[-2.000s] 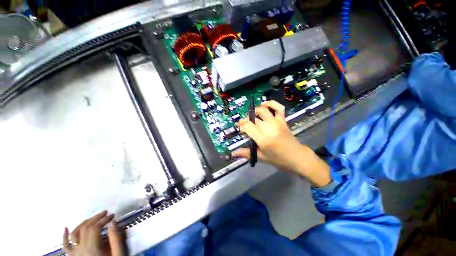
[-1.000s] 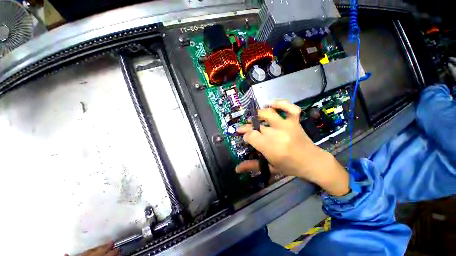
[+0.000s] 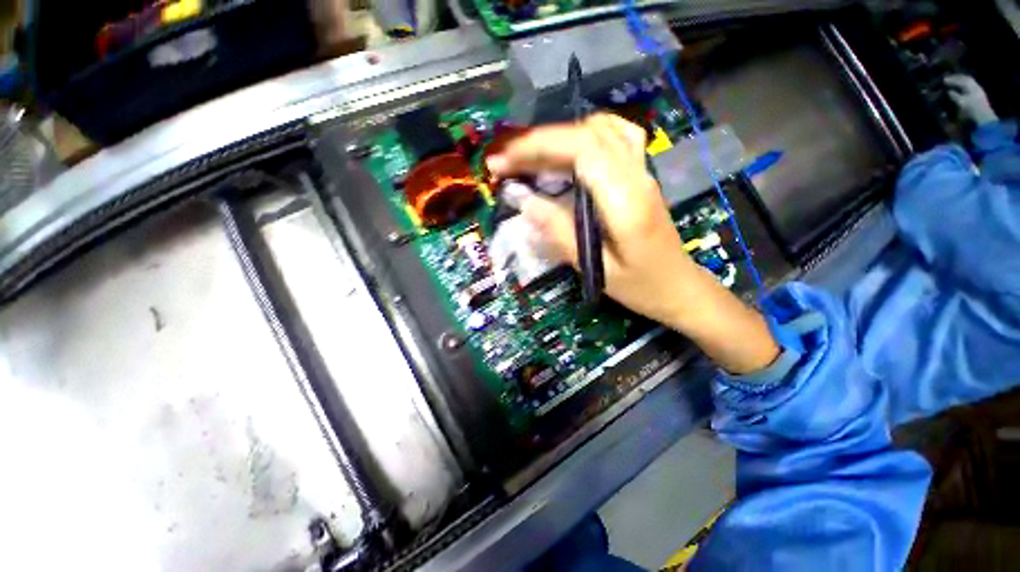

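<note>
A green circuit board (image 3: 442, 263) crowded with parts lies in a dark carrier (image 3: 397, 302) on the conveyor. My right hand (image 3: 626, 218) is bare and above the board, over the silver heatsink bar (image 3: 705, 160) and near the copper-orange wound rings (image 3: 445, 188). It holds a slim black pen-like tool (image 3: 586, 240), upper end pointing to the back. Thumb and index finger are spread towards the rings; whether they touch a part is unclear. The hand hides the middle of the board. My left hand is not in view.
A dark rod (image 3: 293, 358) crosses the metal bed at left. A toothed black chain (image 3: 145, 218) runs along the back rail. A black bin (image 3: 168, 67) stands beyond. A blue hose (image 3: 716, 184) hangs over the board's right part. Another person's blue sleeve (image 3: 962, 201) is at right.
My right hand with the black tool has moved from the board's near part back over the heatsink bar. My left hand has gone out of view. The black bin has come into view.
</note>
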